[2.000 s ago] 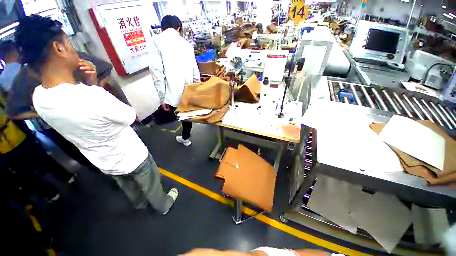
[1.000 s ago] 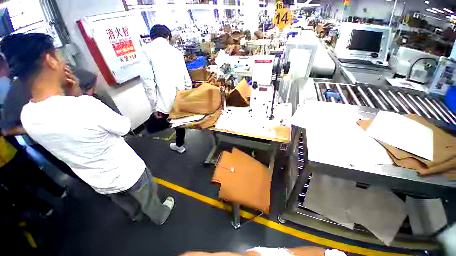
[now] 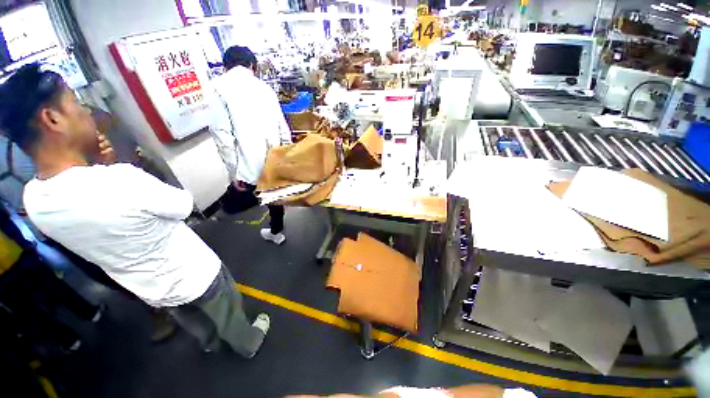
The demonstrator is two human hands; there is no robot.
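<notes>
No hand of mine can be made out. Only a thin strip of bare skin and white shows along the bottom edge, and I cannot tell which part of my arms it is. Nearest in front, a tan-brown bag panel [image 3: 375, 281] rests tilted on a low stand below a sewing table [image 3: 389, 204]. Folded brown panels [image 3: 300, 165] lie on that table's left end, beside a white sewing machine [image 3: 398, 116]. At right, a metal table [image 3: 518, 210] holds brown panels [image 3: 685, 221] with a white sheet [image 3: 619, 202] on top.
A person in a white T-shirt [image 3: 128, 225] stands close at left, one hand at the chin. Another in white [image 3: 249, 120] stands behind, facing away. Grey sheets [image 3: 588, 319] lie under the right table. A roller conveyor [image 3: 592, 149] runs behind it. A yellow floor line [image 3: 304, 314] crosses the dark floor.
The view has turned a little right and up, so most things sit further left in the picture. The panels and tables have not visibly moved. The two people stay in place.
</notes>
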